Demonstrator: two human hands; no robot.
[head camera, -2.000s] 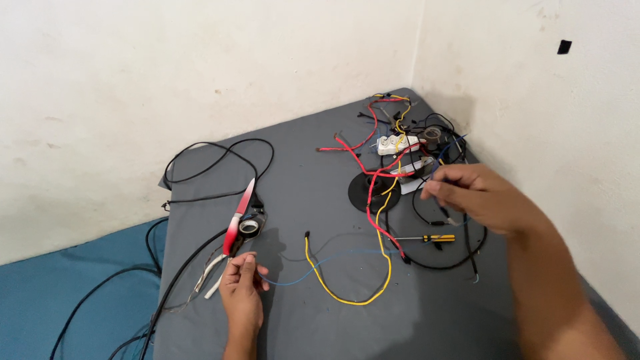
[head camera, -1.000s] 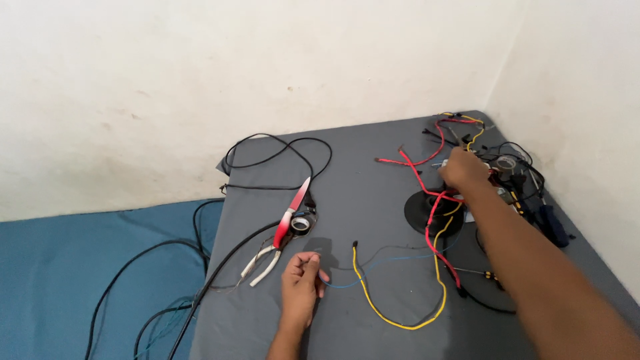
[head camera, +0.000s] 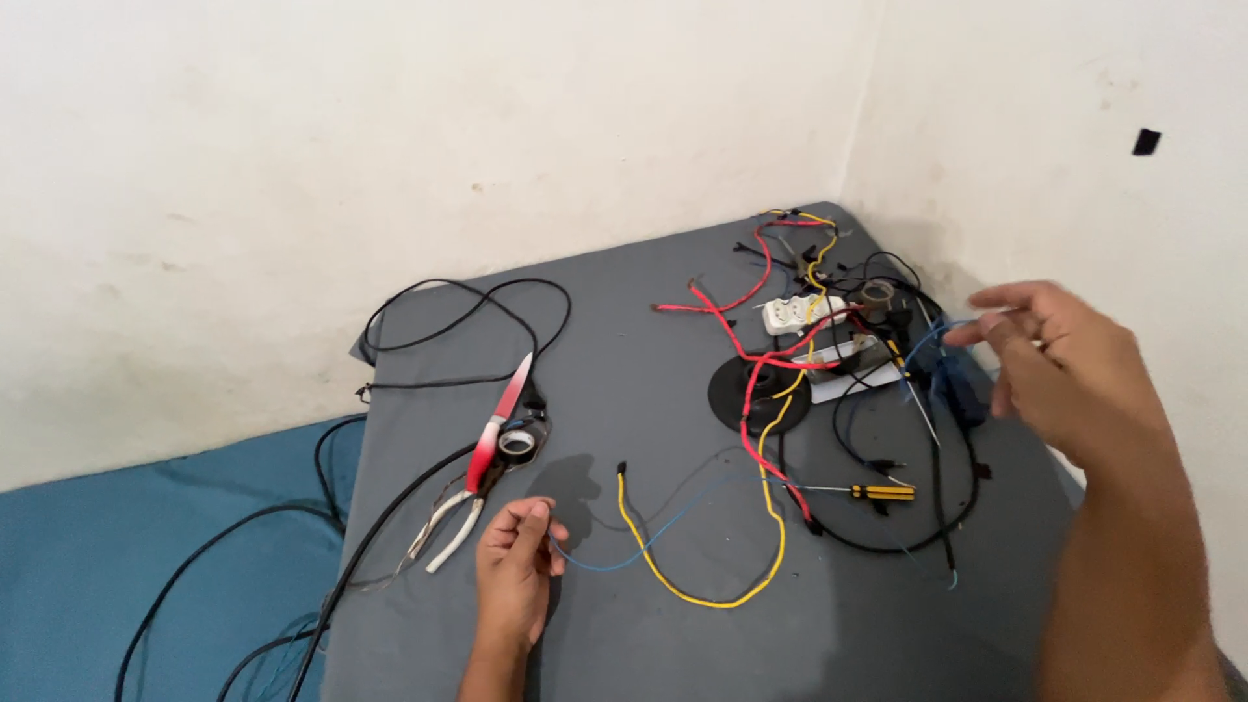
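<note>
Between the thumb and fingers of my left hand (head camera: 522, 556) is the end of a thin blue wire (head camera: 606, 567), which curves right across the grey surface. My right hand (head camera: 1058, 370) is raised over the right side, thumb and index finger pinched on a blue strand (head camera: 933, 331). Left of my left hand lie a red and white knife (head camera: 504, 419), pliers with white handles (head camera: 458, 531) and a roll of black tape (head camera: 517, 446). A yellow wire (head camera: 721, 604) loops between my hands. Near it are red wires (head camera: 749, 390) and a yellow and black screwdriver (head camera: 882, 493).
A white socket strip (head camera: 801, 314), a black round disc (head camera: 731, 405) and tangled black cables (head camera: 960, 517) lie at the right. A looped black cable (head camera: 468, 283) is at the back left, and more cable (head camera: 195, 556) is on the blue floor. Walls stand behind and at the right.
My right hand was over the tangle near the socket strip one second ago. It has moved away to the right and is raised, with a blue strand at its fingertips.
</note>
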